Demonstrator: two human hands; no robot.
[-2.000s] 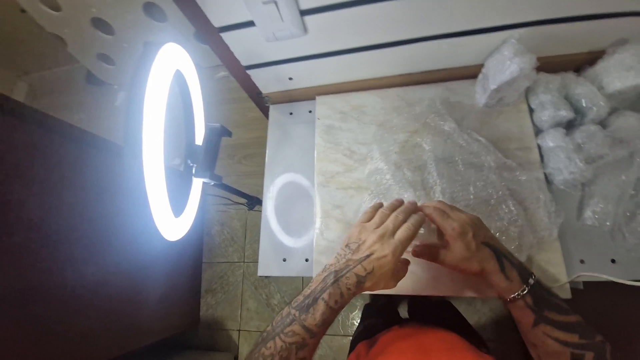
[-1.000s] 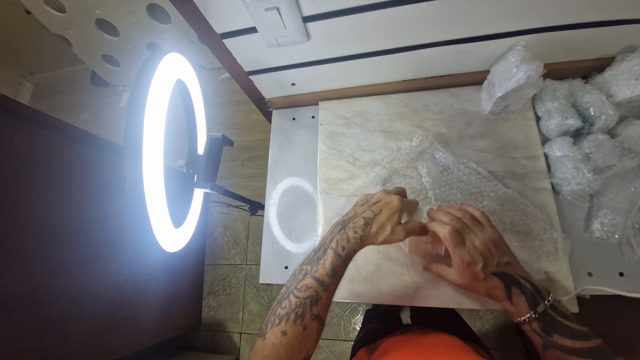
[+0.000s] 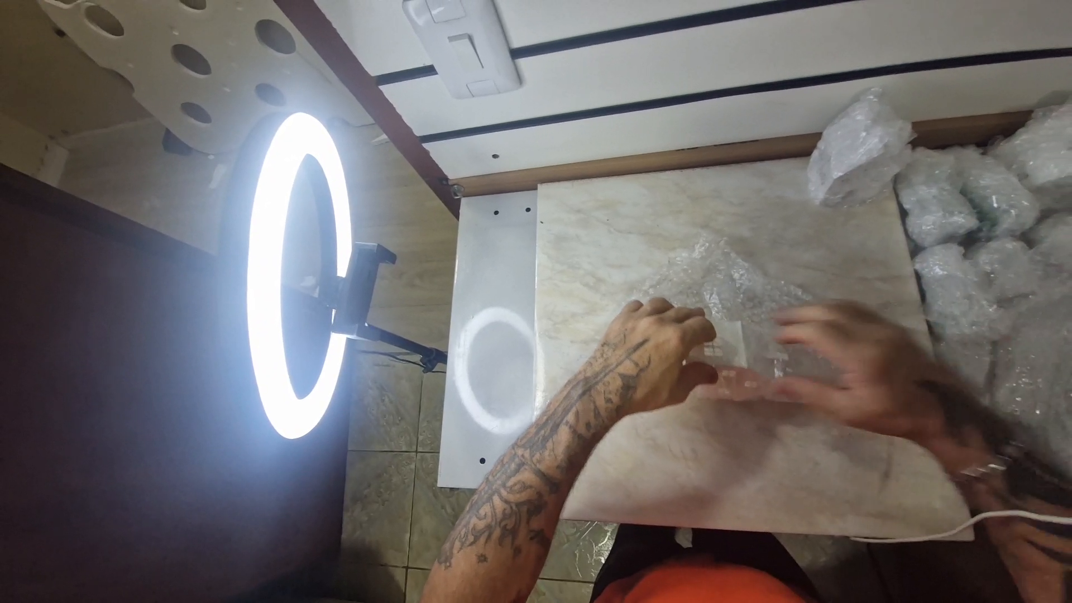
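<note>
A sheet of clear bubble wrap (image 3: 720, 272) lies over the marble-patterned board, with a small reddish, see-through item (image 3: 735, 383) at its near edge. What that item is cannot be told. My left hand (image 3: 666, 347) is at the left side of the wrap, fingers curled down onto it; whether they grip it is hidden. My right hand (image 3: 854, 352), blurred by motion, is at the right of the item with thumb and fingers apart, and nothing shows between them.
Several bubble-wrapped bundles (image 3: 942, 197) are heaped at the right. A lit ring light (image 3: 268, 276) with a black phone holder (image 3: 360, 289) stands at the left. A white cable (image 3: 988, 519) crosses the board's near right corner. The slatted wall carries a white switch plate (image 3: 465, 50).
My hands, close together before, are now apart, the right one moved to the right. The bubble wrap sheet, spread wide earlier, now covers less of the board.
</note>
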